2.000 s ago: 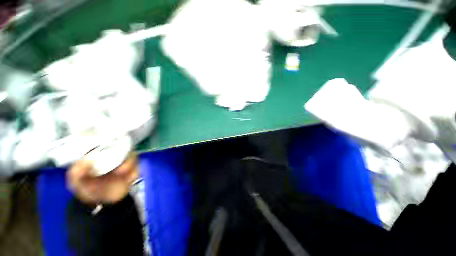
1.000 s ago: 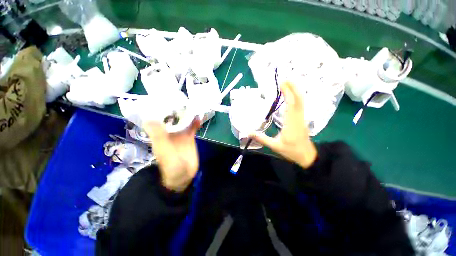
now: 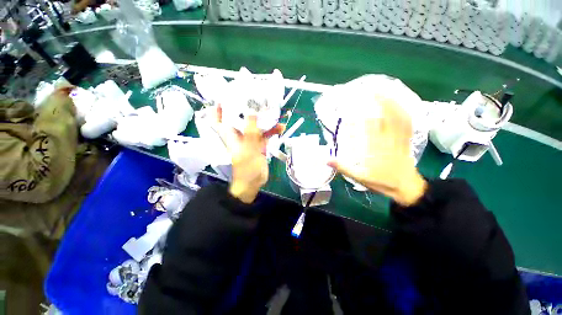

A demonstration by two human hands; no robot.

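Note:
A white camera body point(image 3: 310, 166) sits at the bench's front edge, open round end up. Dark leads point(image 3: 336, 136) rise at its right, and a short dark strip with a white-and-blue tip point(image 3: 297, 225) hangs below it. My left hand point(image 3: 249, 161) is left of the body, fingers spread against white housing covers point(image 3: 254, 101); whether it grips one is unclear. My right hand point(image 3: 388, 154) is blurred, open and in front of the clear bag of parts point(image 3: 370, 89), its thumb beside the body's right rim.
A wired camera unit point(image 3: 474, 126) stands at the right on the green bench point(image 3: 517, 184). More white shells point(image 3: 148, 126) and a small bag point(image 3: 155, 67) lie left. A blue bin point(image 3: 92, 227) with loose parts is below left. Rows of white cylinders point(image 3: 370, 18) stand beyond.
The view has shifted, showing more of the far line. My left hand has moved up among the covers; the round part seen at its fingertips is no longer distinct. My right hand has moved right over the bag.

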